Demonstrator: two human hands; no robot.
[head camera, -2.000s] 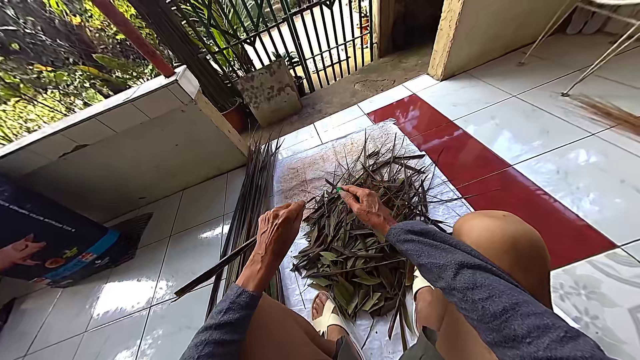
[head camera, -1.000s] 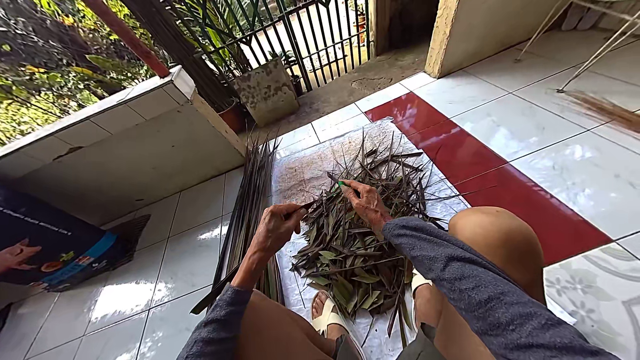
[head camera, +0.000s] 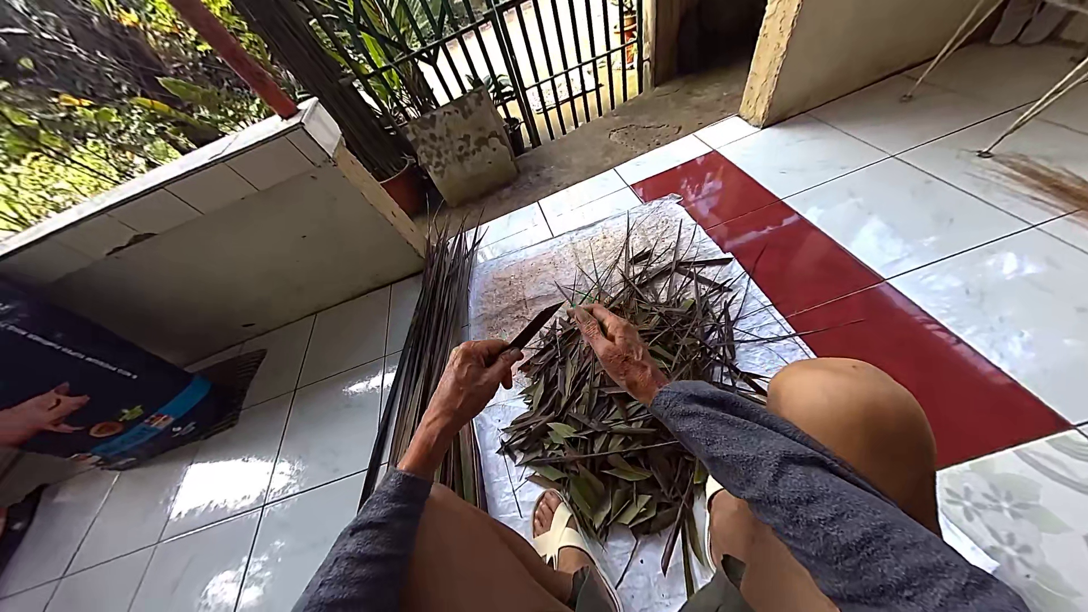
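Note:
My left hand (head camera: 473, 378) is closed on a dark strip of palm leaf (head camera: 537, 325), whose end points up and right toward my other hand. My right hand (head camera: 619, 347) grips a small tool with a green handle (head camera: 581, 300), mostly covered by the fingers. Below both hands lies a heap of dark and green leaf pieces (head camera: 612, 450) on a white sheet (head camera: 514, 285). Beside the heap, to the left, long leaf strips (head camera: 433, 340) form a bundle.
A dark printed bag (head camera: 93, 374) stands at the left on the tiles. A low wall (head camera: 238, 238), a plant pot (head camera: 403, 189) and a metal gate (head camera: 561, 68) are beyond. Thin metal legs (head camera: 1020, 119) stand at the upper right. My sandalled feet (head camera: 561, 531) flank the heap.
Two seconds ago a long strip stretched down and left from my left hand; now a short end shows above that hand, near the right one. The right hand has hardly moved.

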